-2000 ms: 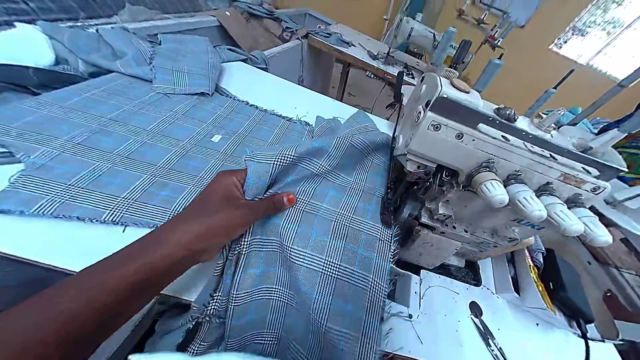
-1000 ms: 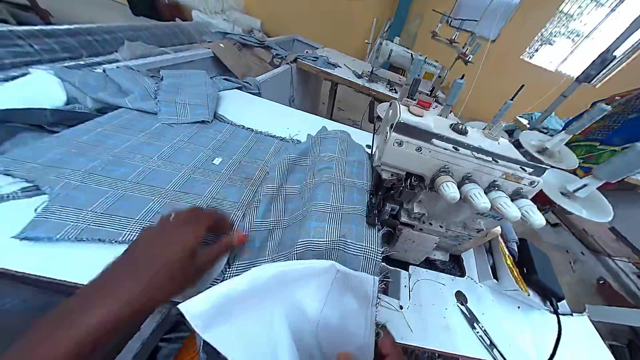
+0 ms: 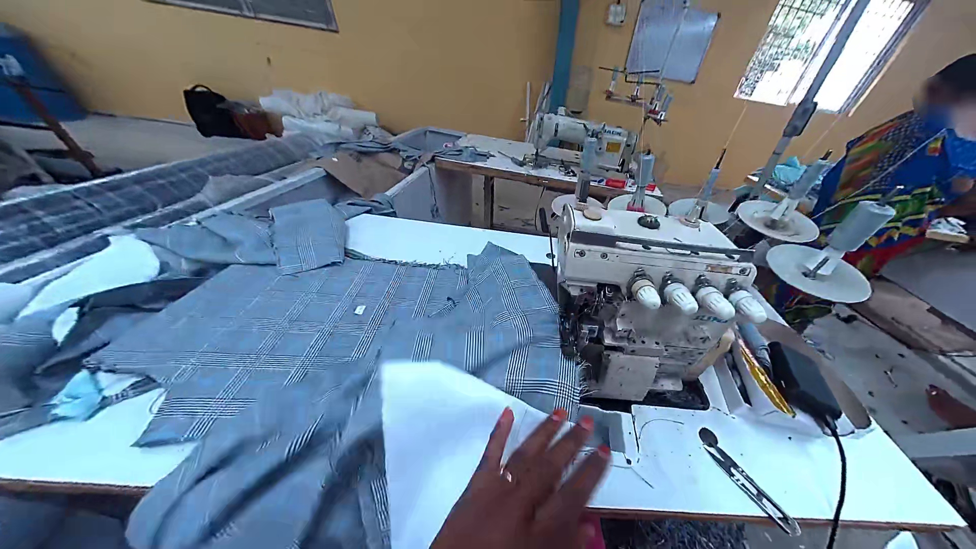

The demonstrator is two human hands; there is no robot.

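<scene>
My left hand [image 3: 534, 480], palm down and blurred, is over the right part of a white sheet [image 3: 435, 442], its fingers spread and none visibly gripping; whether it presses the sheet is unclear. My right hand is out of view. Beneath and behind the sheet lies grey plaid fabric [image 3: 496, 343], its right edge beside the needle area of a white overlock sewing machine [image 3: 656, 328]. A wider plaid piece [image 3: 282, 328] with a small white tag spreads to the left. Metal thread snips or tweezers [image 3: 747, 480] rest right of my hand on the white table [image 3: 686, 450].
Thread cones [image 3: 858, 229] on round holders stand behind the machine. A black device [image 3: 804, 381] with a cable lies at right. Folded plaid scraps [image 3: 309, 232] lie at back left. Another sewing machine [image 3: 583, 141] stands behind; a person [image 3: 877, 183] is at far right.
My left hand has moved right, from the plaid fabric to the white sheet. Part of my right hand showed at the bottom one second ago and is now out of view. The view has tilted up.
</scene>
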